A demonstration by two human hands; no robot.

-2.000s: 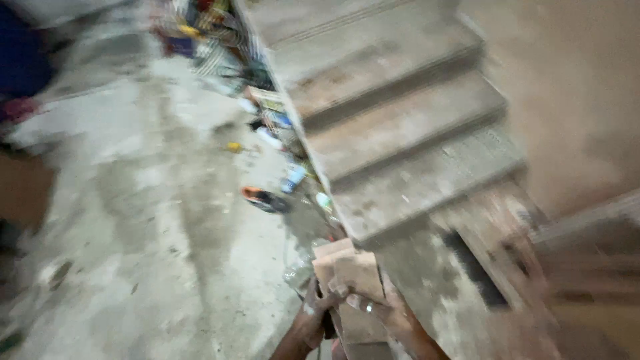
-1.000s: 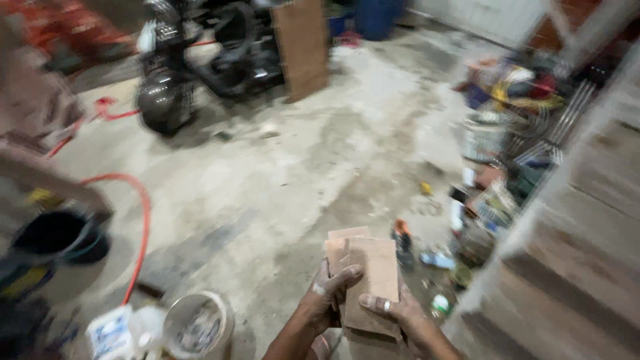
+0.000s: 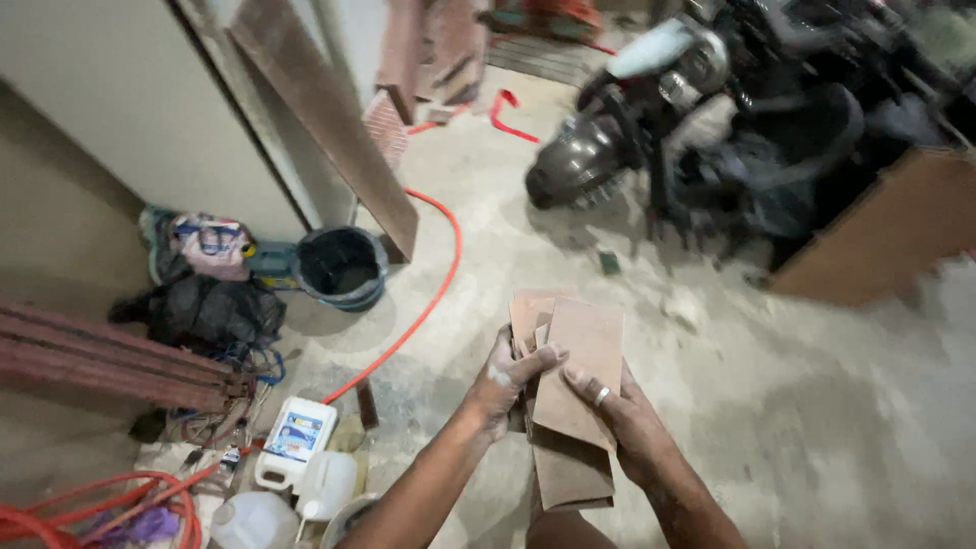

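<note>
A loose stack of thin, flat tan pieces, perhaps sandpaper or board (image 3: 583, 358), is held between both hands at the lower middle of the view. My left hand (image 3: 507, 381) grips the stack from its left edge, thumb on top. From the right, my right hand (image 3: 621, 408), with a ring on one finger, holds it with the thumb lying on the top piece. The pieces overlap unevenly and some hang lower, towards me. Pale dust marks the left hand.
A black bucket (image 3: 341, 267) stands at the left, near a leaning board (image 3: 328, 122). An orange hose (image 3: 450, 282) curves over the concrete floor. White plastic jugs (image 3: 296, 442) stand at lower left. A motorcycle (image 3: 602, 145) is at upper right, beside a brown panel (image 3: 884, 229).
The view has swung far left, from the stairs to the motorcycle, bucket and jugs. Both hands still hold the stack of flat pieces.
</note>
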